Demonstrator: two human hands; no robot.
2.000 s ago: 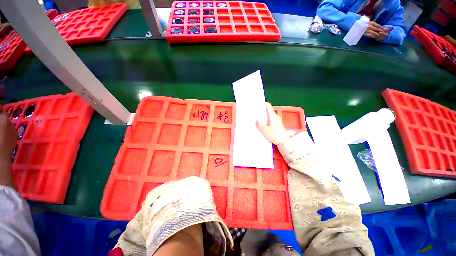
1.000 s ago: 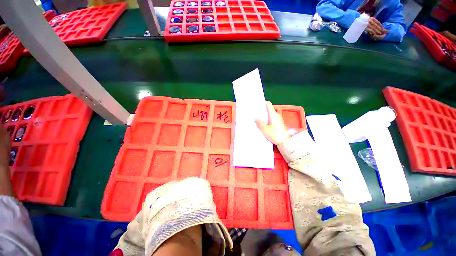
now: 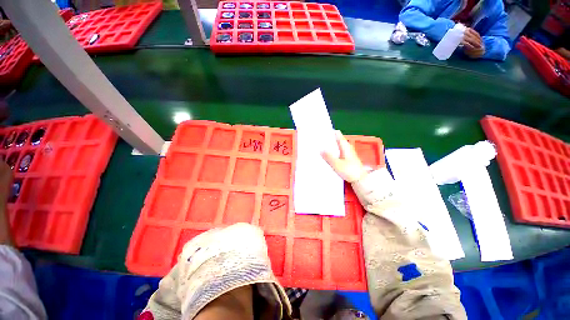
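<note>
A white sheet (image 3: 317,169) lies slantwise over the right part of an orange-red compartment tray (image 3: 203,169), its top end reaching past the tray's far edge. My right hand (image 3: 345,161) holds the sheet by its right edge, fingers on its face. The tray's visible pockets are empty, and a few bear dark handwritten marks. My left sleeve (image 3: 222,256) covers part of the tray's near edge. Only bare skin at the wrist shows below its cuff; my left hand is cut off by the bottom edge.
White strips (image 3: 426,203), a white bottle (image 3: 464,164) on its side and crumpled clear plastic (image 3: 460,203) lie to the right. A frame post (image 3: 94,81) stands left. Neighbours' trays (image 3: 69,181) lie on both sides and across the green belt (image 3: 250,87). A person opposite holds a bottle.
The sheet and my right hand are almost still, a few pixels lower as the view shifts slightly. The opposite person's bottle and hand have moved a little.
</note>
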